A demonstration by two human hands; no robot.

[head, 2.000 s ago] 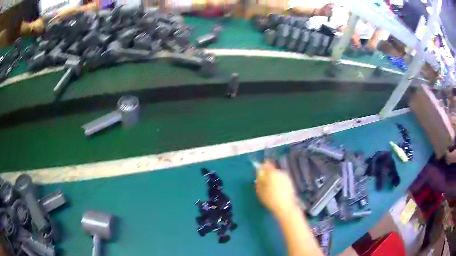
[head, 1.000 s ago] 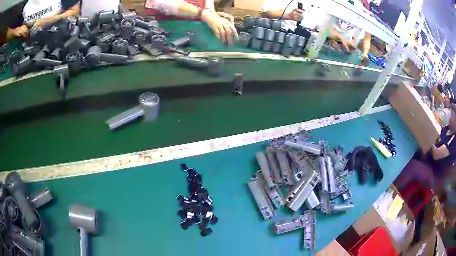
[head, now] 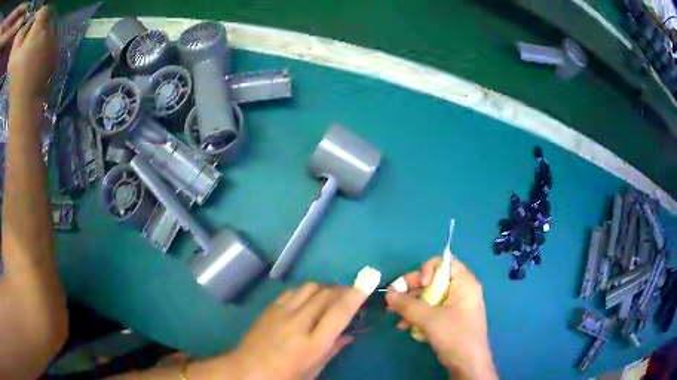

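Note:
My left hand [head: 312,323] is at the bottom centre, palm down, with a white cover on a fingertip; what lies under its fingers is hidden. My right hand [head: 449,319] is close beside it and holds a small screwdriver [head: 439,282] with a yellow handle, its shaft pointing up. A white tip also shows on a right-hand finger. A thin light line shows between the two hands; I cannot tell what it is. A grey dryer body [head: 345,159] lies above my hands, with its handle towards the lower left. Another grey body [head: 226,267] lies left of it.
Grey bodies [head: 211,96] are piled at the upper left, beside another person's arm [head: 30,208]. Black caps [head: 528,223] lie right of my hands, with grey handle covers [head: 627,260] farther right. The belt's white rail [head: 416,70] curves across the top.
The view has swung left and down to the bodies and pile. Both hands are now in view, and the right holds the screwdriver. One second ago neither of my hands showed.

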